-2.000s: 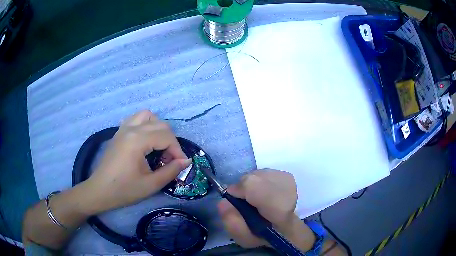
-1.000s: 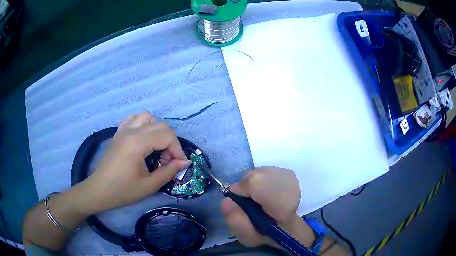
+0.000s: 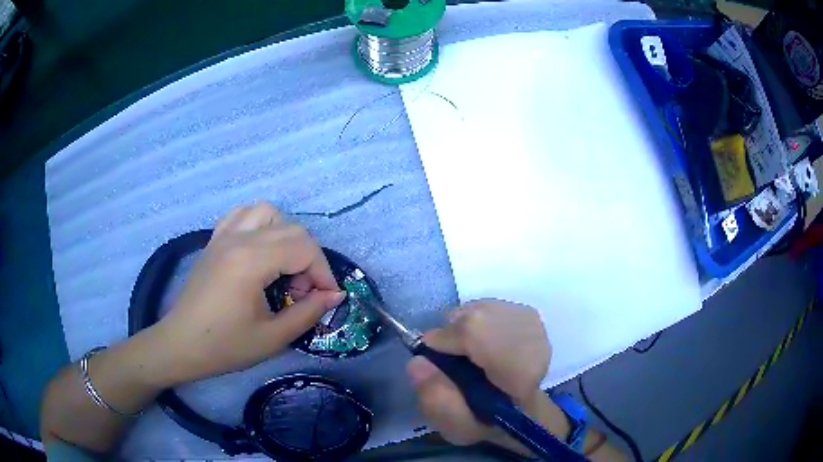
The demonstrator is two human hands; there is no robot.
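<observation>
Black headphones (image 3: 149,281) lie on the pale foam sheet, one earcup open with a green circuit board (image 3: 354,330) in it. My right hand (image 3: 494,350) holds the soldering iron (image 3: 460,372) like a pen, its thin tip at the board's upper part. My left hand (image 3: 257,287) reaches over the earcup with thumb and fingertips pinched at the board's edge, close to the iron's tip. The lead wire in the pinch is too fine to make out clearly. The other earcup (image 3: 309,420) lies nearer me, plain and dark.
A green solder spool (image 3: 395,54) stands at the far edge, thin solder curling from it. A short dark strip (image 3: 359,200) lies on the foam sheet (image 3: 217,144). White paper (image 3: 550,180) is to the right, then a blue tray (image 3: 717,267) with cables and a yellow sponge (image 3: 732,168).
My right hand and the iron have shifted slightly to the right, the tip still at the board. My left hand stays almost in place. The whole view has moved slightly.
</observation>
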